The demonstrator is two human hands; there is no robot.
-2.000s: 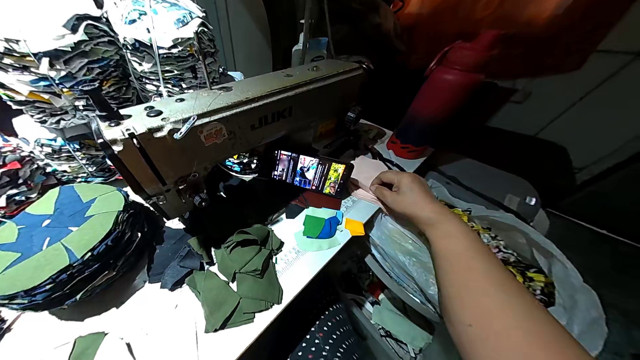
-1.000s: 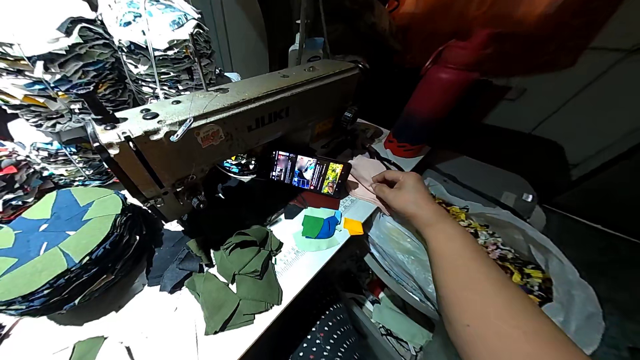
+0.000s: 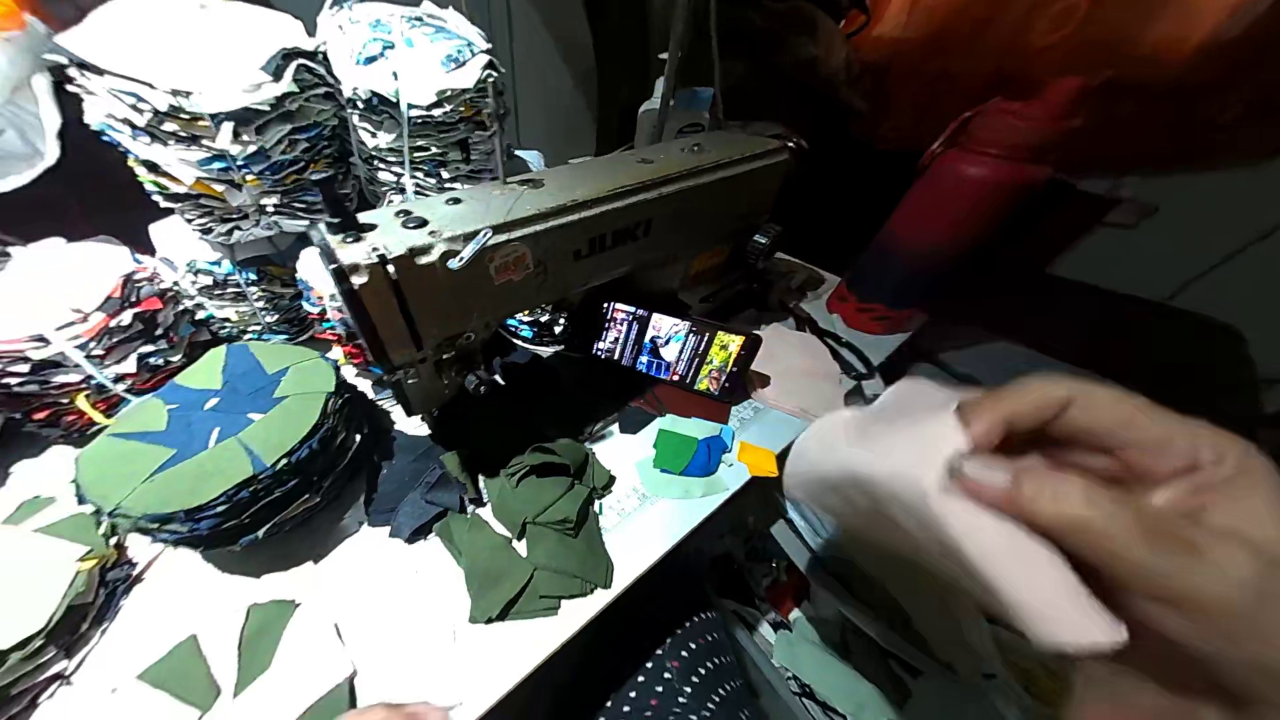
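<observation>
My right hand (image 3: 1110, 500) pinches a pale pink fabric piece (image 3: 900, 480) between thumb and fingers, above the table's right edge. Just beyond it, more pale pink fabric (image 3: 800, 370) lies beside a lit smartphone (image 3: 675, 345) that leans under the arm of a Juki sewing machine (image 3: 560, 220). Only a fingertip part of my left hand (image 3: 395, 712) shows at the bottom edge, near green fabric wedges (image 3: 265, 640); what it holds is hidden. Dark green fabric pieces (image 3: 545, 530) lie in a loose heap mid-table. Green, blue and yellow scraps (image 3: 690, 452) lie near the front edge.
A round stack topped with a green and blue patchwork (image 3: 215, 420) stands left of the machine. Tall stacks of fabric rounds (image 3: 210, 130) rise behind. A red bottle (image 3: 950, 210) stands at the back right. Bagged fabric (image 3: 830, 660) sits below the table's right edge.
My right hand has lifted a pale pink piece off the pink fabric beside the phone and moved toward me and right. Part of my left hand has come into view at the bottom.
</observation>
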